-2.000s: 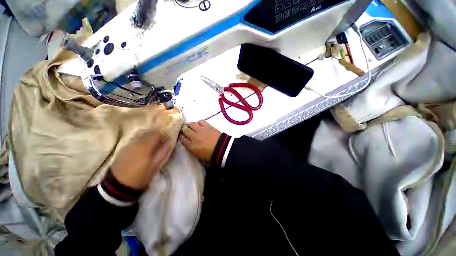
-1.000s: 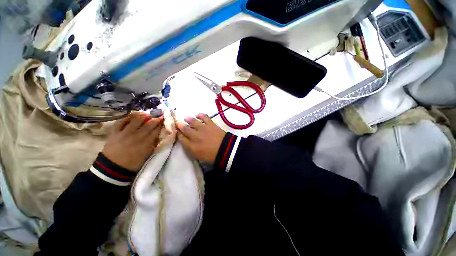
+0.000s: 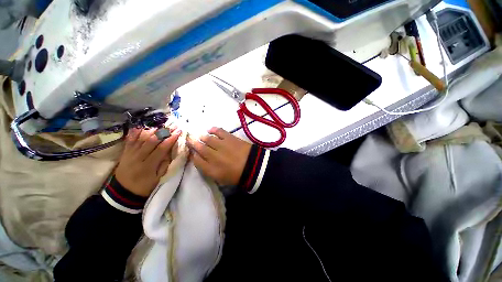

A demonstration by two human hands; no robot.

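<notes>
The garment piece (image 3: pixel 192 231) shows its pale side with tan edges below the needle, and its tan side spreads left. My left hand (image 3: pixel 144 157) lies on the cloth just left of the needle area (image 3: pixel 147 118), fingertips close to it. A small grey block (image 3: pixel 163 133) shows by those fingertips. My right hand (image 3: pixel 220 155) is on the right side of the narrow tan edge (image 3: pixel 181 151), its thumb and fingertips at the cloth. Both hands hold the cloth by the bright lamp spot. The exact stitch point is hidden by glare and fingers.
The sewing machine head (image 3: pixel 137 49) spans the top left, with a curved black rod (image 3: pixel 60 156). Red-handled scissors (image 3: pixel 269 115), a black phone (image 3: pixel 322 71) with a white cable (image 3: pixel 407 112) and a tan-handled tool (image 3: pixel 428 76) lie right. A garment bundle (image 3: pixel 429 171) is heaped far right.
My left hand has moved from lying blurred over the tan cloth to the needle area. The pale side is now folded up between the hands. The view has shifted closer to the machine.
</notes>
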